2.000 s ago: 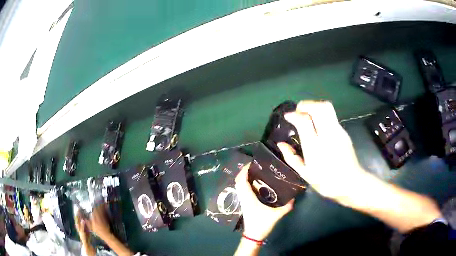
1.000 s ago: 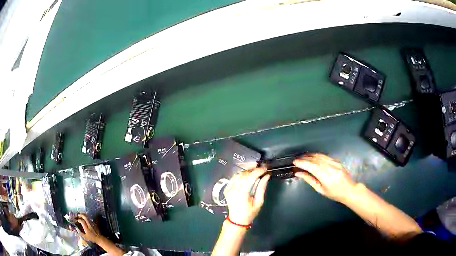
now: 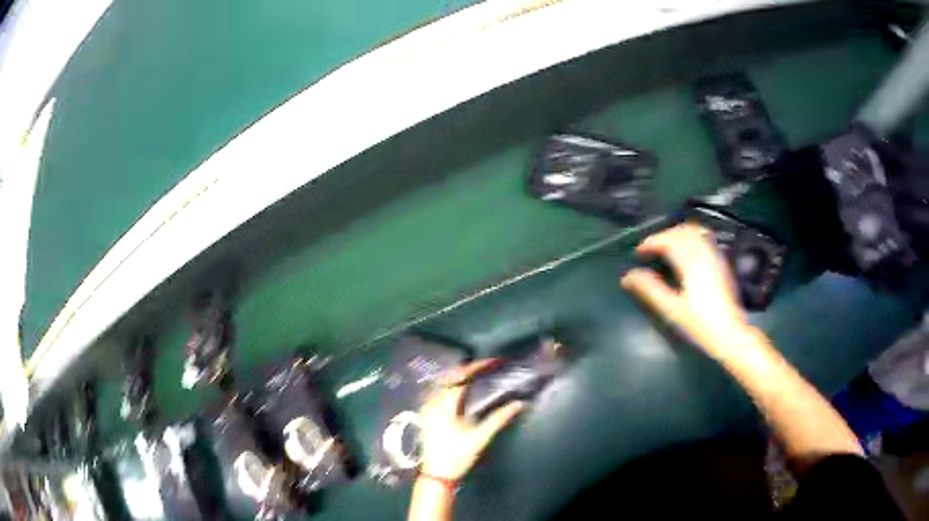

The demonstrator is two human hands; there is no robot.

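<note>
The picture is blurred. My left hand (image 3: 455,425), with a red string on its wrist, grips a black retail box (image 3: 514,382) on the dark green bench. My right hand (image 3: 688,280) is raised with thumb and fingers apart and holds nothing. It is just left of a black inner tray (image 3: 756,263) and overlaps its near side; contact cannot be told. Another retail box (image 3: 400,440) with a pale ring picture lies left of and partly behind my left hand.
Two more ring-picture boxes (image 3: 306,438) stand further left. Black trays lie on the green strip (image 3: 596,175) and beyond my right hand (image 3: 741,124), with stacked trays (image 3: 866,198) at right. Several closed boxes (image 3: 209,341) line the strip at left. A white rail (image 3: 336,153) runs behind.
The view has turned right. Both hands were together on the black box; my right hand has let go and moved right to the tray. My left hand stays on the box.
</note>
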